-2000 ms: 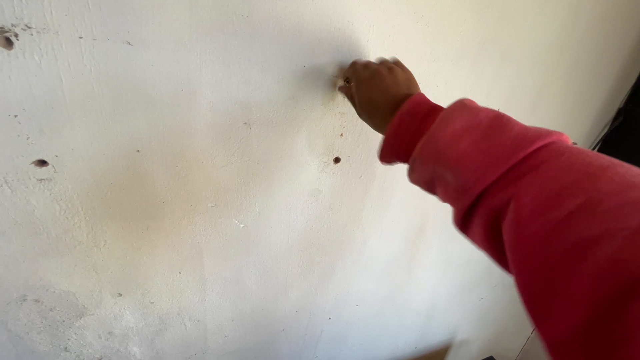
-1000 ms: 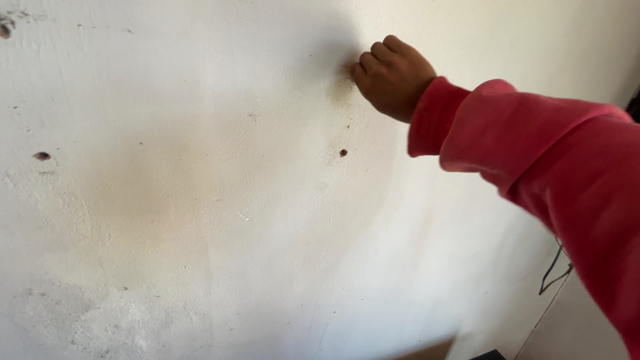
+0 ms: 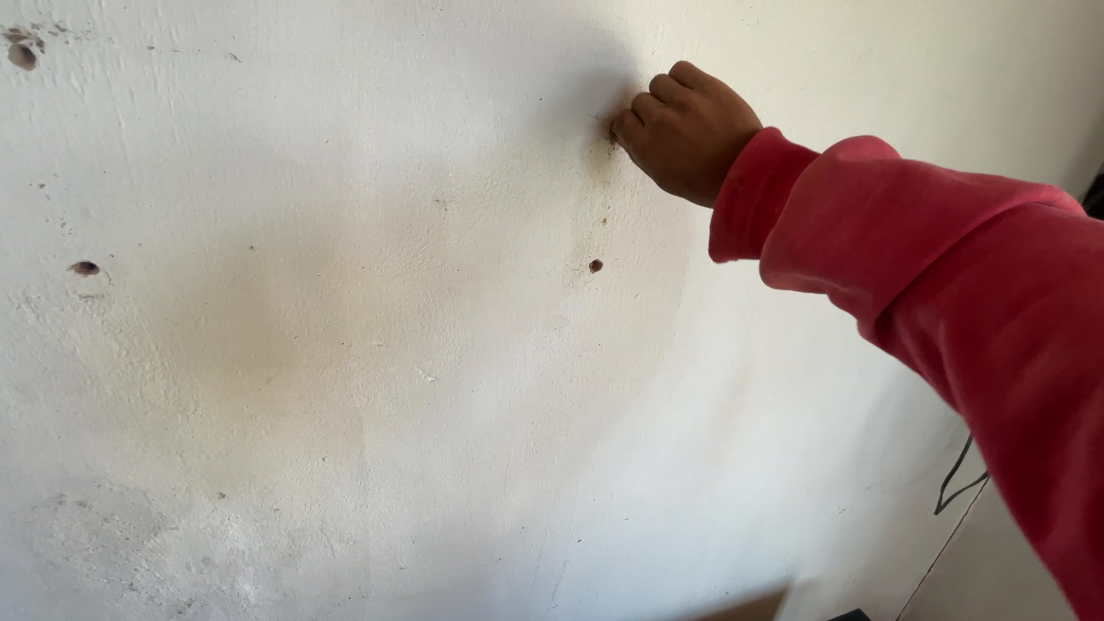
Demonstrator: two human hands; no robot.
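My right hand (image 3: 686, 129), in a red sleeve (image 3: 923, 224), is against the white painted wall (image 3: 388, 362) at upper right, fingers curled in. Its fingertips touch the wall at a dark, rough spot; whether they pinch something small there is hidden by the fingers. Below the hand is a small drilled hole (image 3: 595, 266) in the wall. Further holes show at the left, one at mid height (image 3: 85, 268) and one near the top corner (image 3: 22, 56). My left hand is out of the picture.
A thin black cable (image 3: 953, 474) hangs at the lower right beside a crack or seam. A brown edge (image 3: 746, 606) and a dark object (image 3: 849, 616) show at the bottom. The lower left of the wall has a rough, patchy area (image 3: 155, 543).
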